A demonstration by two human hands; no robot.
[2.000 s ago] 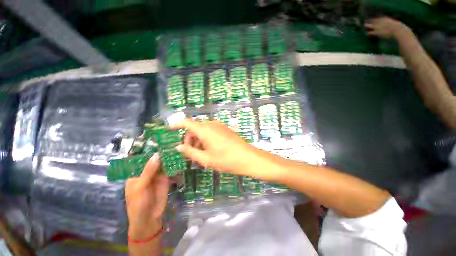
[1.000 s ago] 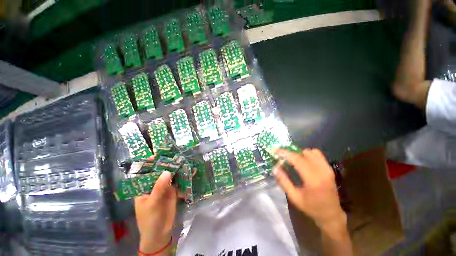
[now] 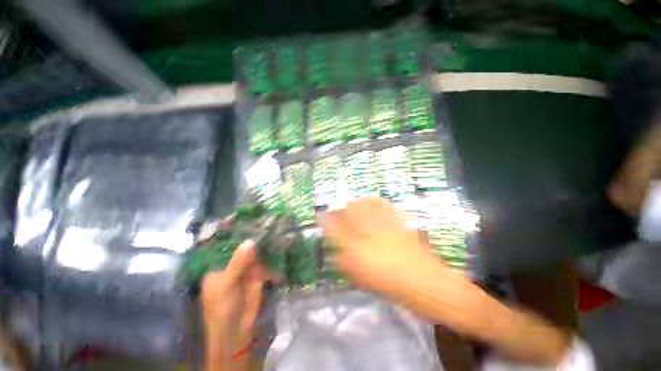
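Observation:
The frame is blurred. A clear blister tray with rows of green circuit boards lies in front of me. My left hand is at the tray's near left corner, shut on a handful of green boards that fan out over the tray's edge. My right hand is over the near rows of the tray, right of the handful. Its fingertips are blurred and I cannot tell whether it holds a board.
Stacked empty blister trays lie left of the working tray. A green belt with a pale rail runs beyond it, with dark loose items at the back. Another person's arm shows at the right edge. A grey metal bar crosses the upper left.
My right hand has moved left from the near right corner to the middle of the near rows. My left hand still holds the handful. The view has turned and shifted.

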